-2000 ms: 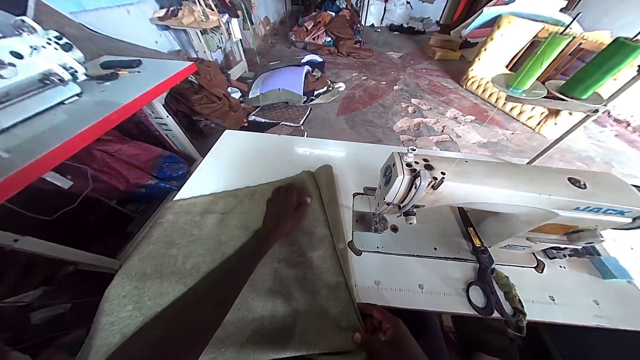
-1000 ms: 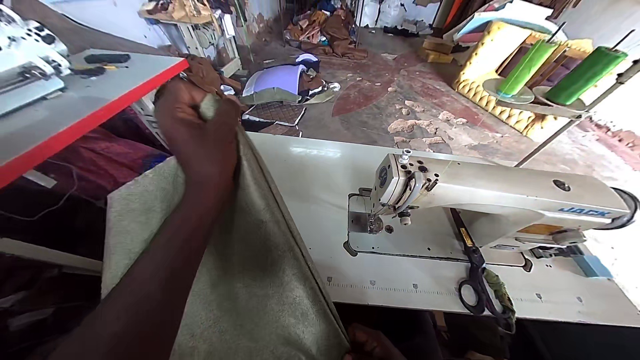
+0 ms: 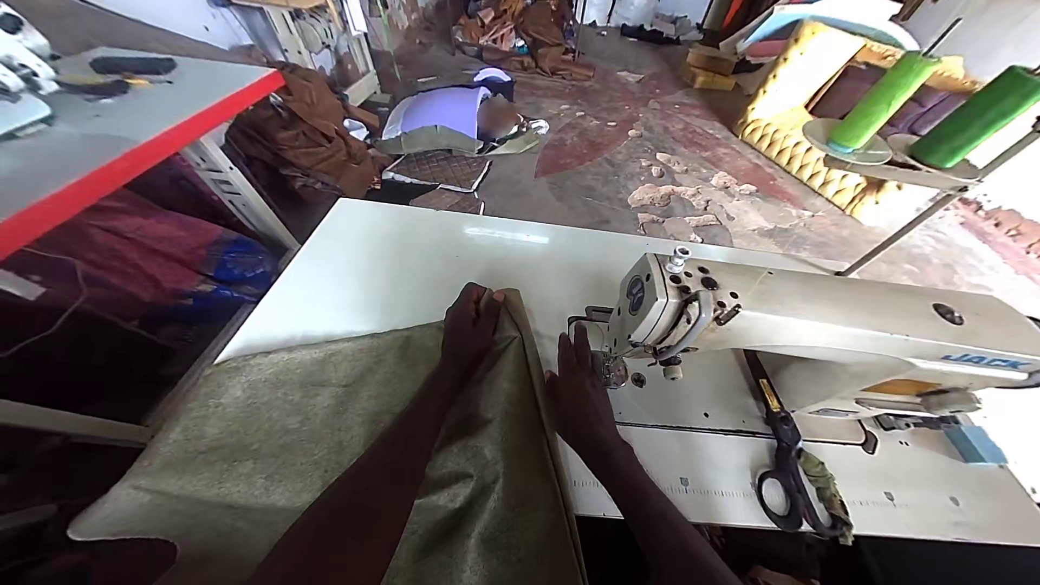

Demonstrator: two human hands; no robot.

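Observation:
Olive-green fabric (image 3: 325, 406) with a folded right edge lies over the left part of the white sewing table (image 3: 390, 252) and hangs past its front. My left hand (image 3: 471, 325) grips the fabric at the top of the fold, fingers curled on it. Beside the fold, my right hand (image 3: 578, 390) is spread flat with its fingers toward the needle area; it holds nothing. A Jack industrial sewing machine (image 3: 812, 317) stands just to the right. Black-handled scissors (image 3: 784, 463) lie below its arm, with a crumpled green scrap (image 3: 825, 491) against their handles.
Another table (image 3: 162, 114) with a red edge stands at the left, bearing part of another machine. Two green thread cones (image 3: 886, 101) sit on a stand at the right. Cushion-like pieces (image 3: 443, 118) and brown fabric (image 3: 309, 130) lie on the floor behind. A small blue block (image 3: 975, 444) rests near the machine's base.
My left hand has come down from the raised position at the far left, and the fabric lies lower on the table. My right hand has moved up from the front edge to beside the needle area.

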